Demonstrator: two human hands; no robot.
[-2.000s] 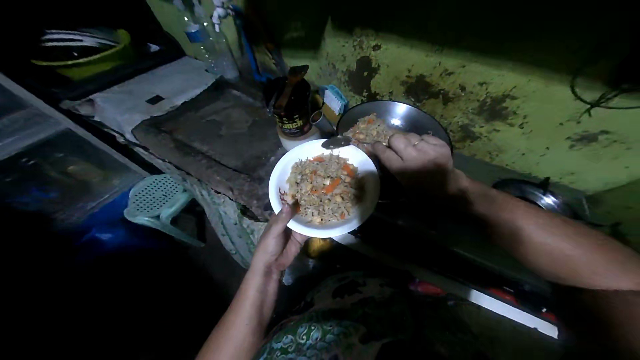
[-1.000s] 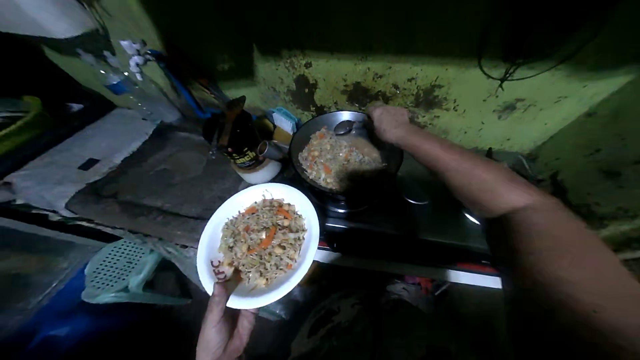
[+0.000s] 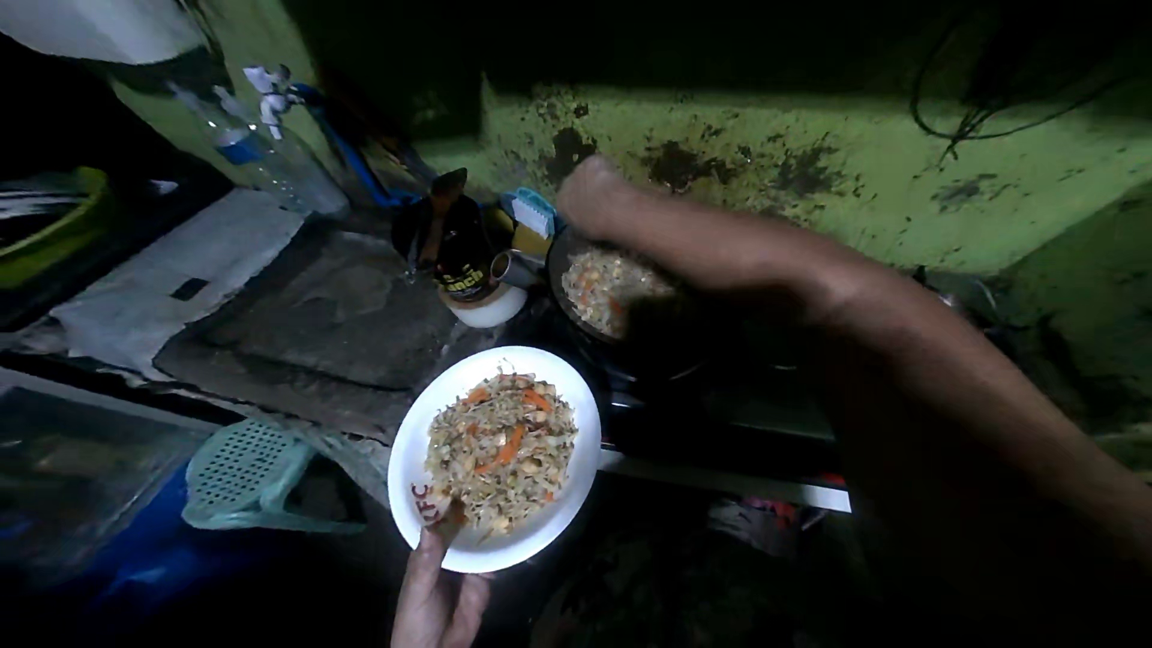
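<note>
My left hand [image 3: 436, 585] grips the near rim of a white plate [image 3: 583, 432], thumb on top, fingers beneath. Cooked food [image 3: 508, 445], with small pale bits and orange carrot-like strips, fills the plate's middle. Behind and right of the plate, a dark pan [image 3: 555, 292] on the stove [image 3: 756, 432] holds more of the same food [image 3: 598, 288], its right part in shadow. My right hand [image 3: 594, 193] is over the pan's far left rim, blurred; its fingers and anything in them are hidden.
Left of the pan, a dark container [image 3: 463, 274] with utensils stands beside a small metal cup [image 3: 513, 268]. Farther left are a clear plastic bottle [image 3: 288, 166], a tap [image 3: 270, 94] and a green basin [image 3: 67, 229]. A light green plastic stool [image 3: 243, 468] stands below the counter.
Two seconds ago my right hand held a spoon at the plate's far rim. A second ago it was at the pan's far side with the spoon in the food; now it is farther left along the rim.
</note>
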